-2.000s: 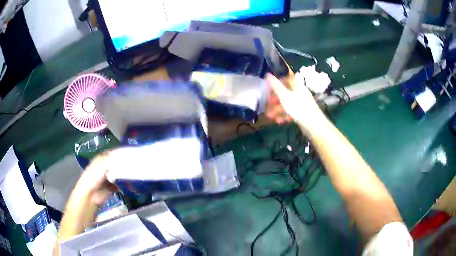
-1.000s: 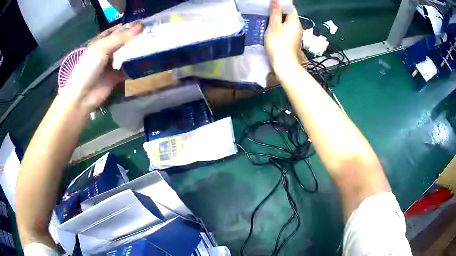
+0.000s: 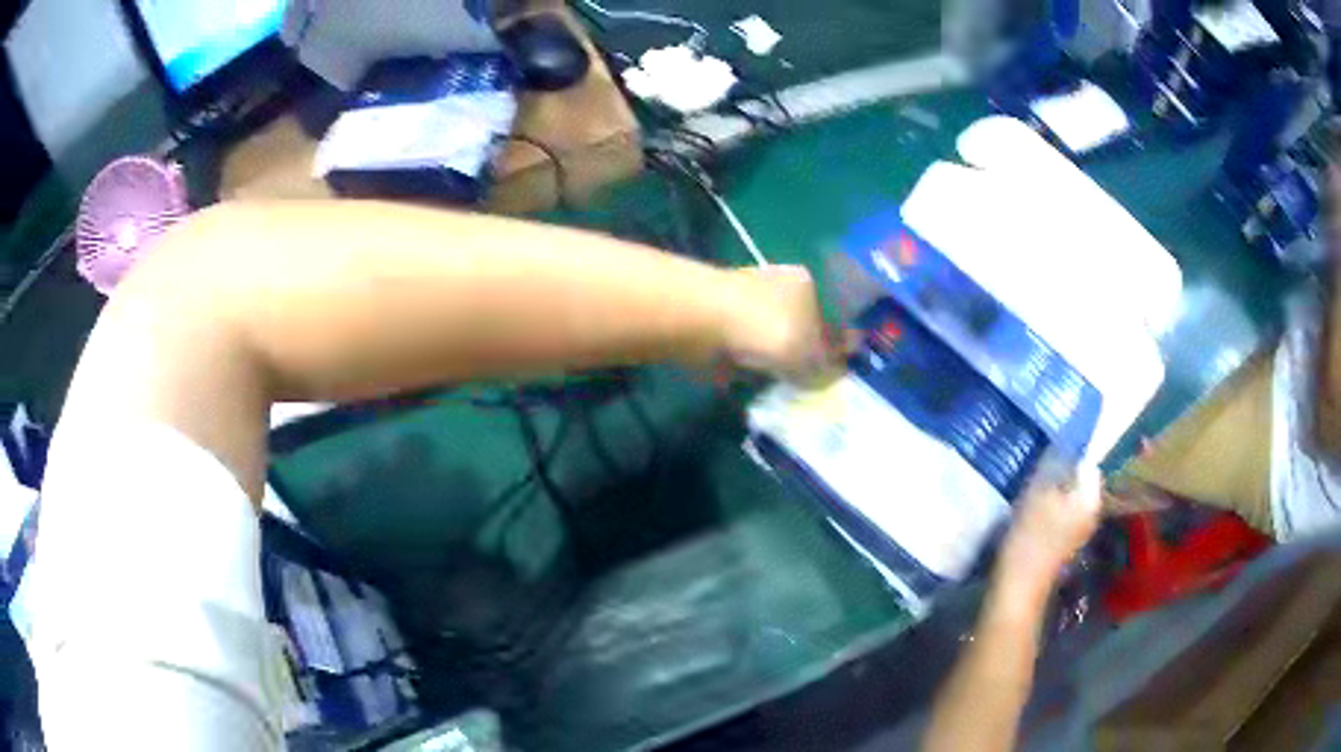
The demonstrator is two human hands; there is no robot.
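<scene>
An open dark blue retail box (image 3: 956,382) lies tilted over the green bench at right of centre. Its large white flap (image 3: 1044,235) stands open on the far right side. A whitish bag (image 3: 897,478) lies along its near left side, with a yellowish patch at its upper end. My left hand (image 3: 780,326) reaches across from the left to the box's left end; it is blurred, and its fingertips' hold cannot be made out. My right hand (image 3: 1052,517) holds the box's near right corner.
Another open box (image 3: 419,129) with a whitish bag and a black mouse (image 3: 544,53) are on the wooden board (image 3: 588,147). A pink fan (image 3: 130,221) stands left. Black cables lie under my left arm. Blue boxes stand at upper right; a red thing (image 3: 1184,558) is at right.
The view has swung right. My hands have moved from the boxes near the monitor to an open box at the right. My left arm now crosses over the bench and cables.
</scene>
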